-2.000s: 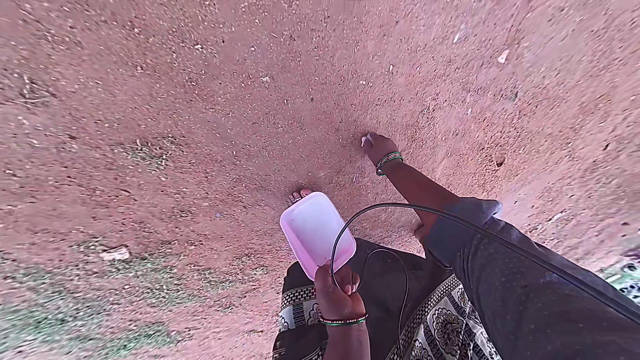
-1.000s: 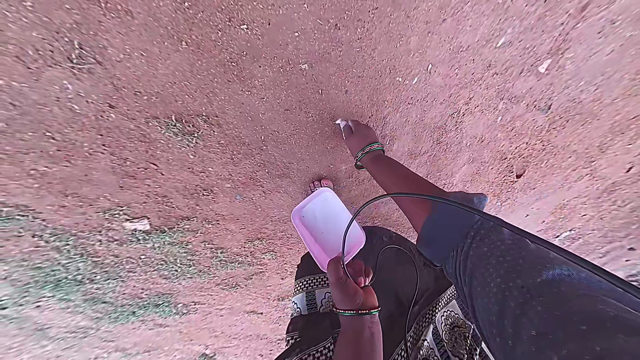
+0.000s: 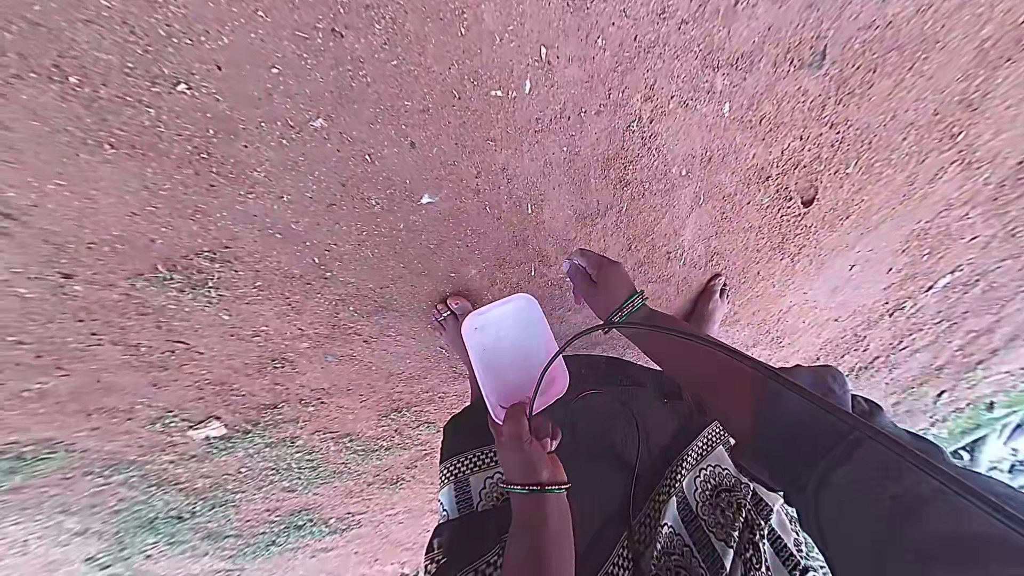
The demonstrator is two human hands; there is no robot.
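A shallow pink plastic tray [image 3: 512,344] with rounded corners is held at its near edge by my left hand [image 3: 530,448], thumb over the rim. What little lies inside it is too washed out to tell. Right of the tray and a little above it is my right hand [image 3: 596,280], its fingers curled. A whitish patch shows at its fingertips; whether that is powder or a small held thing I cannot tell. A dark cable [image 3: 696,336] arcs in front of the view, from the tray's near edge across my right forearm.
Reddish bare earth [image 3: 360,200] with pale specks spreads ahead. My bare feet stand on either side, the left foot [image 3: 454,314] by the tray, the right foot [image 3: 710,304] beyond my forearm. Patchy grass [image 3: 216,496] lies at lower left, a pale flat stone or scrap [image 3: 208,430] by it.
My right hand, earlier reaching out over the ground, is now drawn back nearer the tray. My right foot has come into view. My left hand still holds the tray.
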